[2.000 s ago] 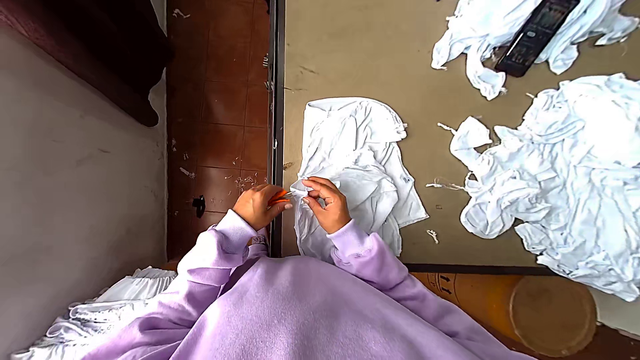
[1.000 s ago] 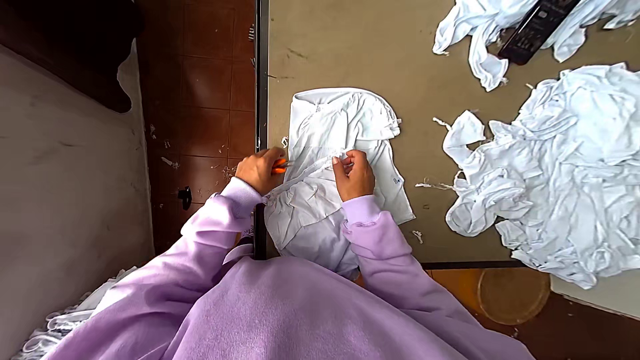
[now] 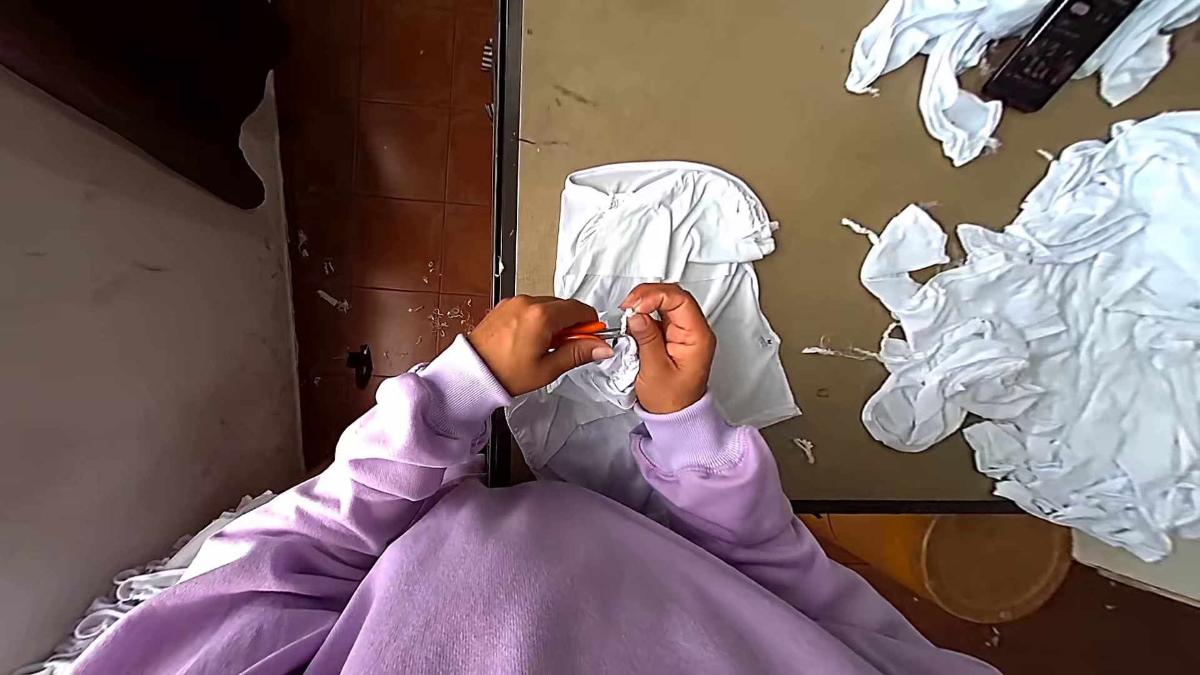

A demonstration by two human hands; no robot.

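Observation:
My left hand [image 3: 539,345] is closed around a small orange-handled cutting tool [image 3: 583,330], whose metal tip points right. That tip meets a gathered bit of white fabric pinched between thumb and fingers of my right hand [image 3: 670,347]. The fabric belongs to a white cloth garment [image 3: 670,225], spread in folds on the table beneath both hands and hanging over the near edge toward my lap. Whether the blades are apart cannot be seen.
A large heap of white garments [image 3: 1078,328] lies at the right of the table [image 3: 694,84]. More white cloth [image 3: 937,47] is at the top right, under a black remote control [image 3: 1059,52]. Thread scraps [image 3: 804,450] dot the table. A round stool [image 3: 996,567] stands below.
My right hand has moved left and nearer my left hand since a second ago, bringing gathered fabric to the tool's tip. The cloth at the near edge has shifted.

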